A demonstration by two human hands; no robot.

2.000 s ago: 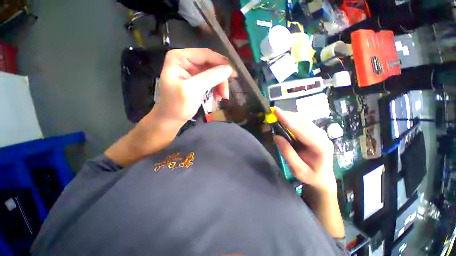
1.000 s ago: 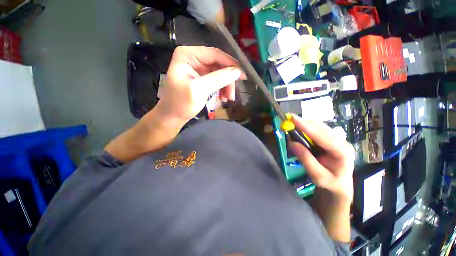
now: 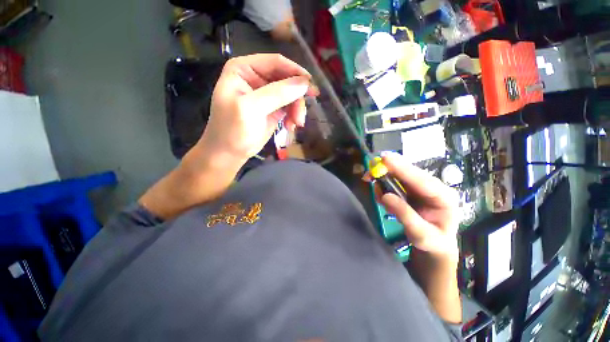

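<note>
My right hand (image 3: 425,200) is closed around the yellow-and-black handle of a long dark-grey flat file (image 3: 332,95). The file's bar slants up and to the left, past the fingertips of my other hand. My left hand (image 3: 251,110) is bare, with thumb and forefinger pinched together just left of the bar. A tiny part (image 3: 312,87) seems to show at those fingertips; it is too small and blurred to make out. Whether the file touches it cannot be told.
The green bench (image 3: 354,47) on the right holds an orange-red case (image 3: 512,78), a long white tool (image 3: 401,117), a white roll and dark panels. A black chair (image 3: 190,107) stands on the grey floor. A blue rack (image 3: 60,214) is at left. Another person's arm (image 3: 267,13) shows at top.
The file first slid down and right with my right hand, then shifted slightly back up and left. My left hand keeps its pinch and has moved only a little.
</note>
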